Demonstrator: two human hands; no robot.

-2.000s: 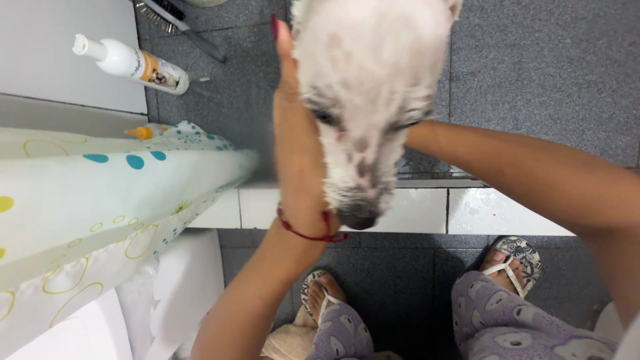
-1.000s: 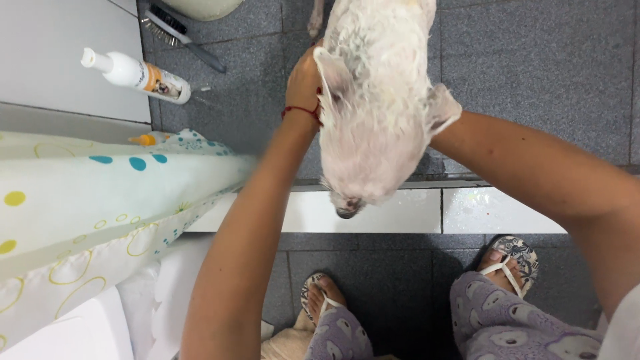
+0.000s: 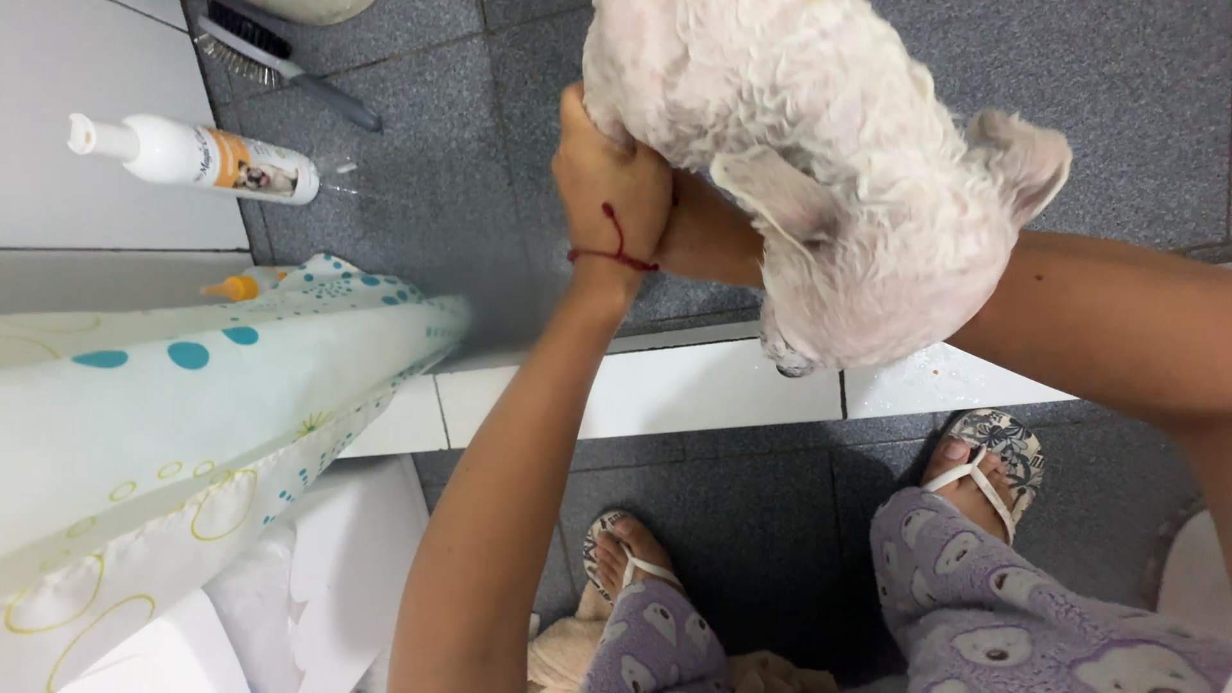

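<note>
A small white dog (image 3: 847, 192) with wet fur stands over the white tiled curb of a shower, its head bent down and its nose at the curb. My left hand (image 3: 611, 183), with a red string bracelet at the wrist, is against the dog's front leg and side; its fingers are partly hidden. My right forearm passes under the dog's head and neck toward my left hand. The right hand itself is hidden behind my left hand and the dog, so its grip does not show.
A white pump bottle (image 3: 226, 164) lies on the grey floor tiles at left, below a two-sided brush (image 3: 289, 63). A dotted shower curtain (image 3: 212, 366) hangs over the curb (image 3: 712, 385) at left. An orange-tipped bottle (image 3: 241, 287) is behind it. My sandalled feet and a beige cloth (image 3: 568, 650) are below.
The dog's head has turned and moved to the right. My right arm has reached left under its neck, and my left hand has moved from beside its head to its front leg and side.
</note>
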